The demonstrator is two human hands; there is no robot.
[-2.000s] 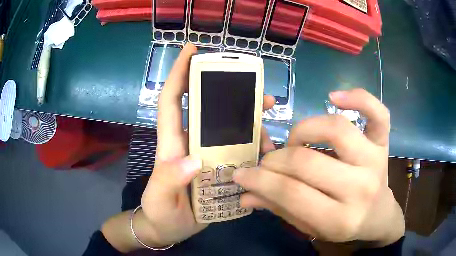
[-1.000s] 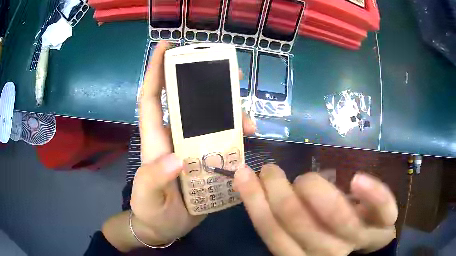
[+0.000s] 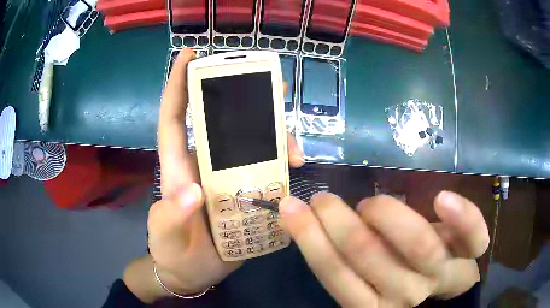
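Note:
A gold keypad phone [image 3: 241,120] with a dark screen is held upright above the bench's front edge. My left hand [image 3: 178,204] is closed around it from behind, thumb at its left side and fingertips showing at its right edge. My right hand [image 3: 380,246] holds a slim dark stick [image 3: 263,204], perhaps tweezers, between thumb and finger. Its tip is at the centre navigation key; contact is hard to tell. Behind the phone lies a clear lens sheet [image 3: 321,84] with dark windows and rings, partly hidden by the phone and left hand.
Stacked red foam trays [image 3: 395,21] stand at the back. Shiny film scraps [image 3: 414,127] lie at right. A pale thick-handled tool [image 3: 45,96] and a crumpled white wipe [image 3: 62,47] lie at left. A small fan [image 3: 44,160] is at the bench's left edge.
The phone and left hand have shifted left and the phone tilts slightly. The right hand's fingers have spread away from the keys, and the dark stick now shows at the navigation key.

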